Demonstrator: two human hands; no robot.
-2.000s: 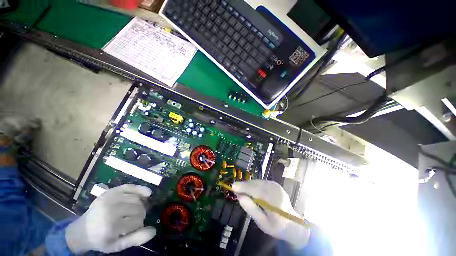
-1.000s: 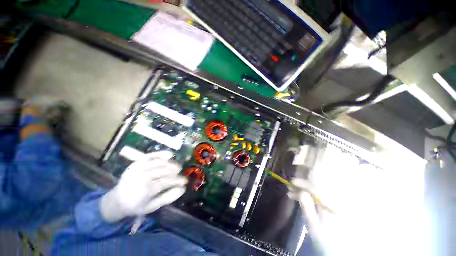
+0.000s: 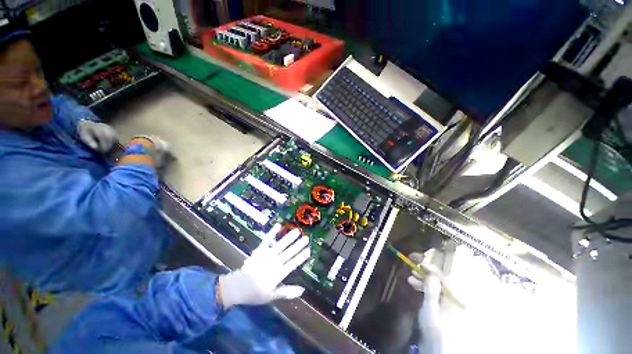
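Note:
A large green circuit board (image 3: 274,204) in a dark carrier with a pale side rail (image 3: 367,266) lies in front of me. It bears copper-orange rings and silver-white bars. My left hand (image 3: 267,273), in a white glove, is spread with its fingers over the board's near edge, by the nearest ring, and holds nothing. Whether it touches the board I cannot tell. My right hand (image 3: 428,276), gloved and partly washed out by glare, holds a thin yellow stick (image 3: 404,258) to the right of the board, its tip off the board.
Another person (image 3: 76,200) in a blue smock stands at left, gloved hands over the pale conveyor gap (image 3: 190,135). Behind are a red bin with a board (image 3: 305,68), a paper form (image 3: 298,119), a keyboard (image 3: 371,110) and a dark monitor (image 3: 478,48). Bright glare lies at right.
My view has lifted and shows more of the left side and back. My right hand and the stick have moved off the board to the right. My left hand's fingers have spread.

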